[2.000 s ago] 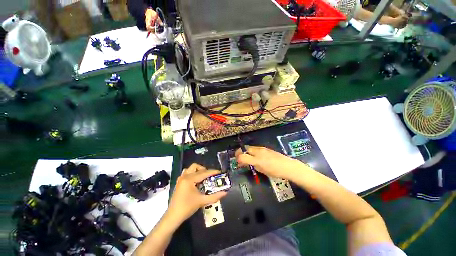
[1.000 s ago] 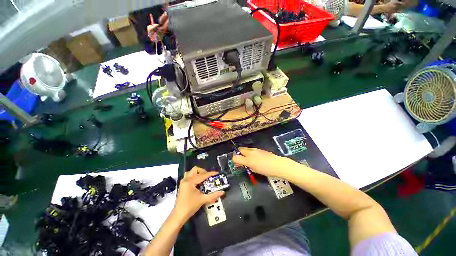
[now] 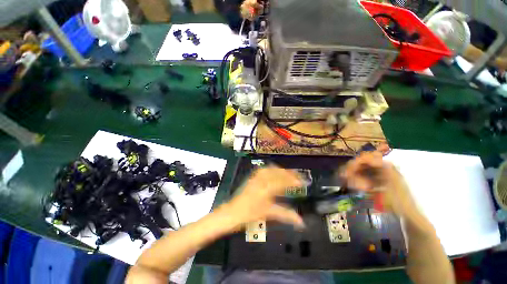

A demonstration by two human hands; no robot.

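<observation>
My left hand (image 3: 267, 194) is blurred, with fingers and thumb apart, over the left part of the black test board (image 3: 278, 258). It holds nothing that I can see. A blurred black power adapter (image 3: 340, 206) with a yellow-green mark is between my hands, above the board. My right hand (image 3: 373, 176) is blurred at the adapter's right, with the red end of the red-and-black hand tool (image 3: 379, 202) below its fingers. Whether it also holds the adapter or its cord is unclear. Two cream socket strips, left (image 3: 256, 231) and right (image 3: 338, 228), are on the board.
A tangled adapter pile (image 3: 105, 191) lies on the left white sheet (image 3: 208, 166). A large grey power supply unit (image 3: 328, 33), a grey meter (image 3: 294, 106) and a glass lamp (image 3: 244, 98) stand behind the board. Another white sheet (image 3: 456, 205) is at the right.
The view has turned left. The adapter has left my left hand and is now over the right socket strip, face changed. My left hand has opened; my right hand has moved right with the tool.
</observation>
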